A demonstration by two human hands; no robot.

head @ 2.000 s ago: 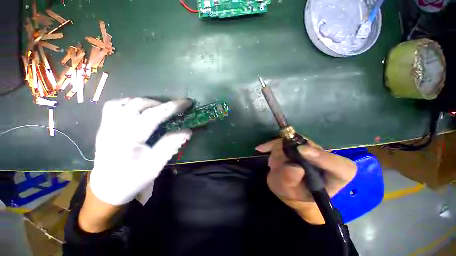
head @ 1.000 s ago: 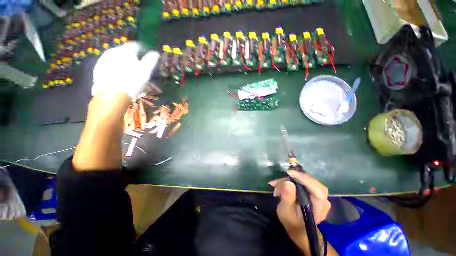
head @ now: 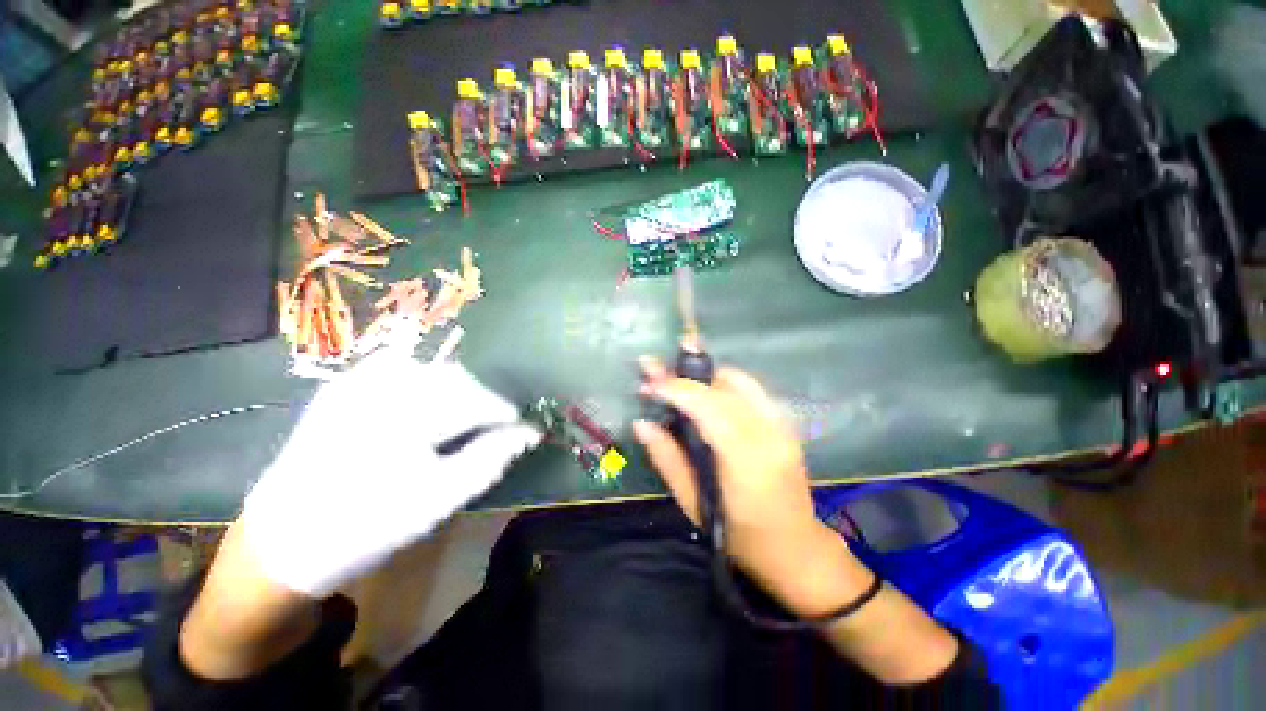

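Observation:
My left hand [head: 382,465], in a white glove, holds a part-built board assembly [head: 580,433] by one end near the bench's front edge. The assembly's yellow top points toward me and to the right. The gloved fingers hide its other end. My bare right hand [head: 743,452] holds the soldering iron [head: 690,333] by its black handle. The iron's barrel points away from me, its blurred tip just at the near side of a green circuit board [head: 680,256]. A second circuit board [head: 679,211] lies right behind it. Whether the tip touches the board, I cannot tell.
Copper strips [head: 322,306] lie beyond my left hand. Rows of assemblies [head: 653,104] stand on a black foam mat [head: 403,84] behind. A white paste tub [head: 868,229], a yellowish-green tip cleaner [head: 1044,299] and a black fan housing [head: 1048,139] are at the right. Solder wire [head: 153,428] lies left.
My left hand has come back from the rows to the front edge and now holds an assembly. My right hand and the iron have moved left. The camera view has shifted.

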